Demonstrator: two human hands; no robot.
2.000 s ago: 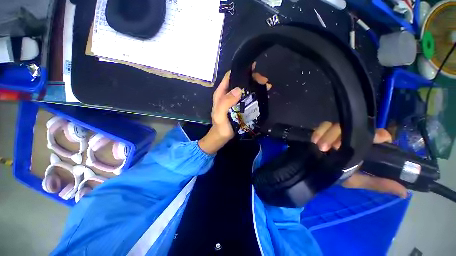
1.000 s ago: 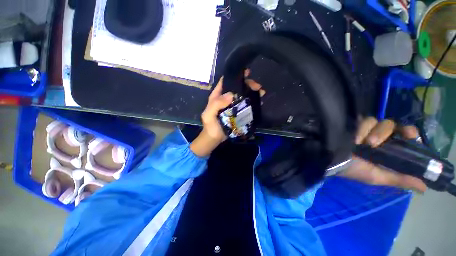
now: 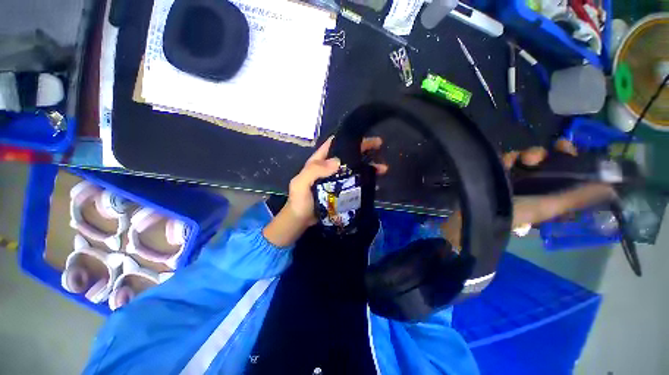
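Note:
The black headphones [image 3: 480, 172] hang over the bench edge in front of me. My left hand [image 3: 303, 189] grips the opened ear cup, whose circuit board [image 3: 339, 201] faces up with thin wires over it. The other ear cup [image 3: 411, 280] hangs lower, over my lap. My right hand [image 3: 554, 183] is stretched out to the right behind the headband, blurred. Its fingers are around the dark barrel of the electric screwdriver [image 3: 610, 172], also blurred. Part of the right arm is hidden by the headband.
White papers [image 3: 293, 73] with a binder clip [image 3: 334, 38] bear an ear pad [image 3: 206, 38]. A green lighter-like tool [image 3: 446, 89], tweezers [image 3: 477, 71] and small tools lie on the mat. White-and-pink headphones [image 3: 95, 272] fill a blue tray at left; a blue bin [image 3: 524, 307] stands at right.
My right hand has moved the screwdriver away from the ear cup, rightward and then up. The headphones have shifted slightly down and left, and the green tool now shows above the headband.

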